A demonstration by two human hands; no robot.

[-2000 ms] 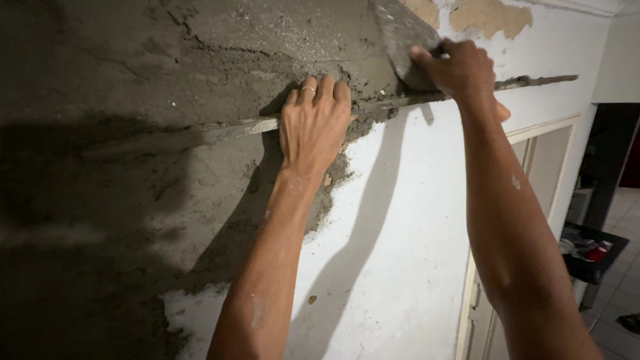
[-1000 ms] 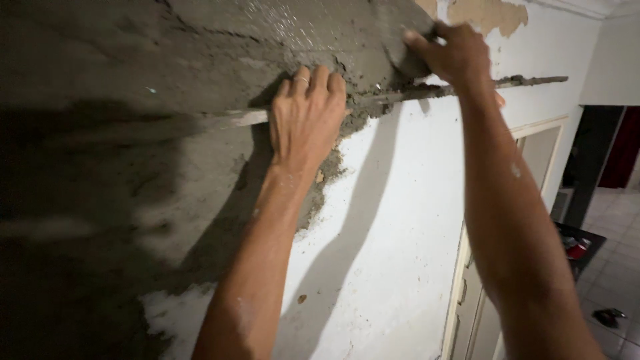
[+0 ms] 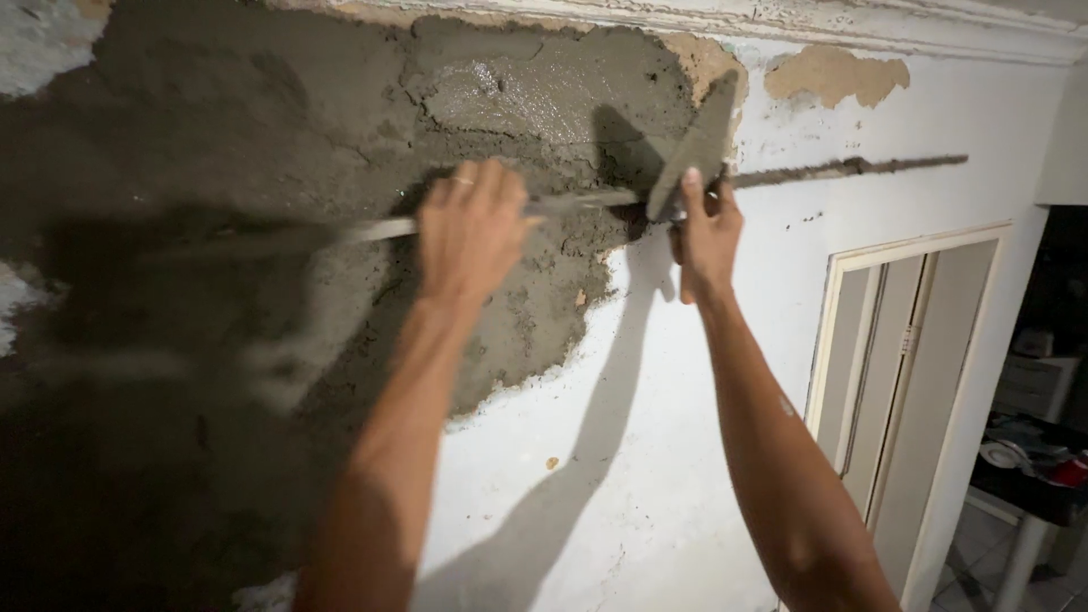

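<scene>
My left hand [image 3: 473, 234], a ring on one finger, is closed around a long straightedge bar [image 3: 850, 170] that runs across the wall with mortar stuck along it. To its right, my right hand [image 3: 712, 234] grips a plastering trowel [image 3: 699, 149]; the grey blade is tilted up, its lower end by the bar, and its handle is partly hidden by the fingers. Wet grey cement mortar [image 3: 544, 93] covers the upper and left wall, with a glistening patch above my hands. Its ragged lower edge meets white painted wall [image 3: 680, 408].
A moulded cornice [image 3: 816, 25] runs along the top. Bare tan patches [image 3: 837, 75] show through the paint. At right is a framed door [image 3: 922, 340], and beyond it a dark table [image 3: 1033, 501] with objects on it. Dark shadow falls across the left wall.
The view has shifted, showing more of the cornice. The trowel, earlier over the mortar above the bar, now stands steeply beside the bar in my right hand. My left hand stays on the bar.
</scene>
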